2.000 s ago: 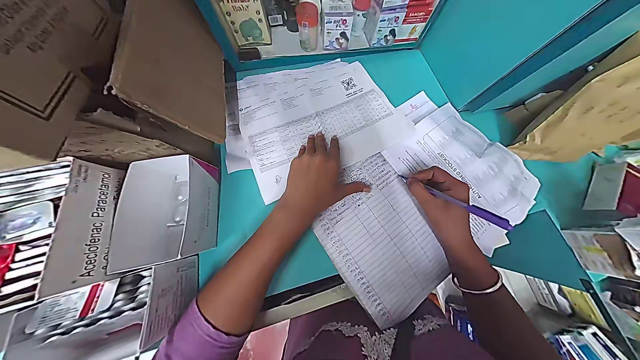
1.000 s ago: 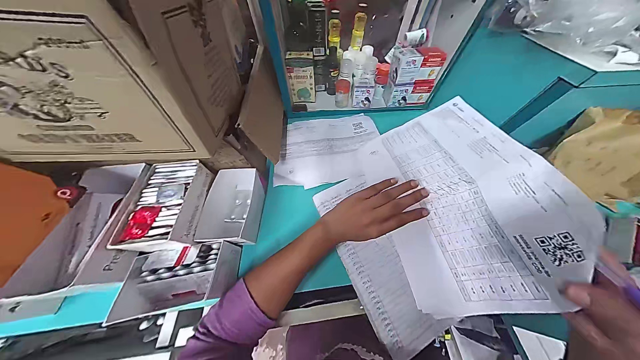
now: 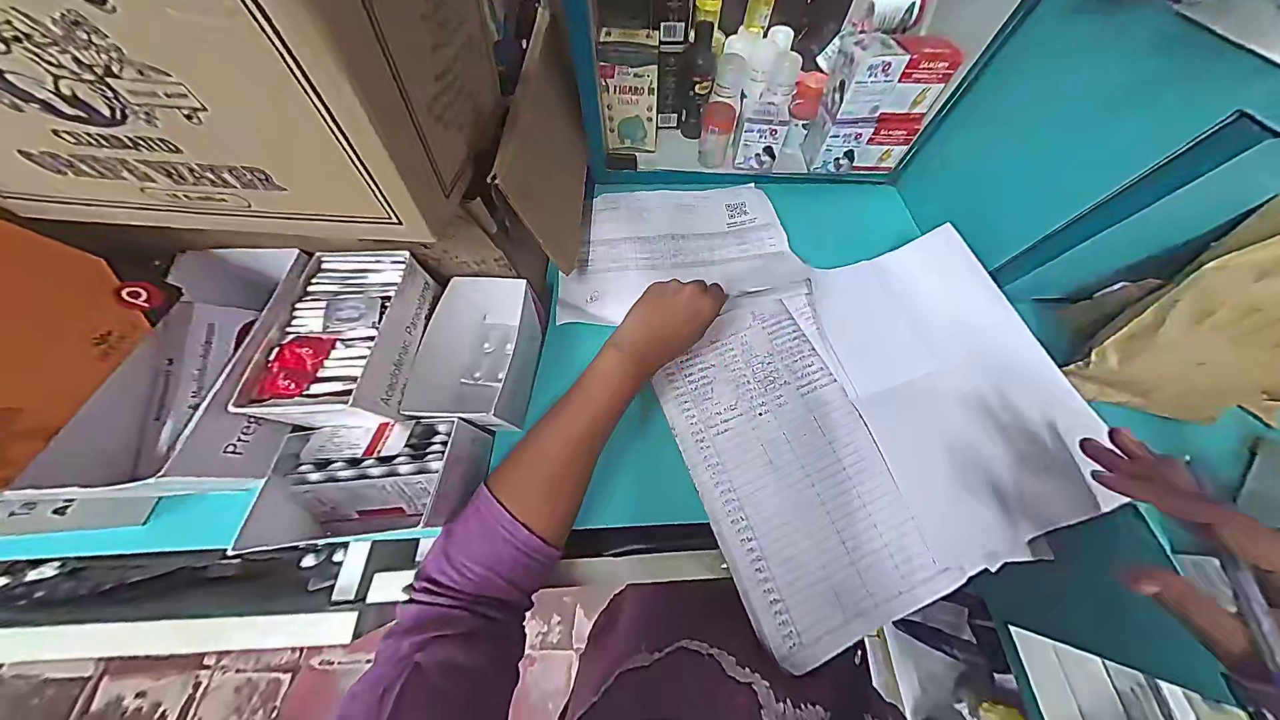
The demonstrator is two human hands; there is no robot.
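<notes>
My left hand (image 3: 672, 322), its fingers curled, rests at the top left corner of a ruled sheet with handwritten rows (image 3: 800, 470); whether it grips the paper cannot be told. The sheet's lower end hangs over the counter's front edge. Right of it lies a blank-sided white paper (image 3: 940, 370), face down and creased. At that paper's right edge my right hand (image 3: 1170, 520) is blurred, fingers spread, with a pen (image 3: 1250, 600) seemingly against the palm. Behind my left hand lies a printed sheet with a square code (image 3: 680, 240).
Open medicine cartons (image 3: 330, 340) with blister packs stand at the left, below a large cardboard box (image 3: 200, 110). A glass-fronted shelf (image 3: 760, 165) with bottles and small boxes is at the back. Brown paper packaging (image 3: 1190, 320) lies at the right on the teal counter (image 3: 620, 480).
A printed sheet lifted by my right hand one second ago now appears laid face down at the right. My left hand has gone from flat on the papers to curled at the ruled sheet's top.
</notes>
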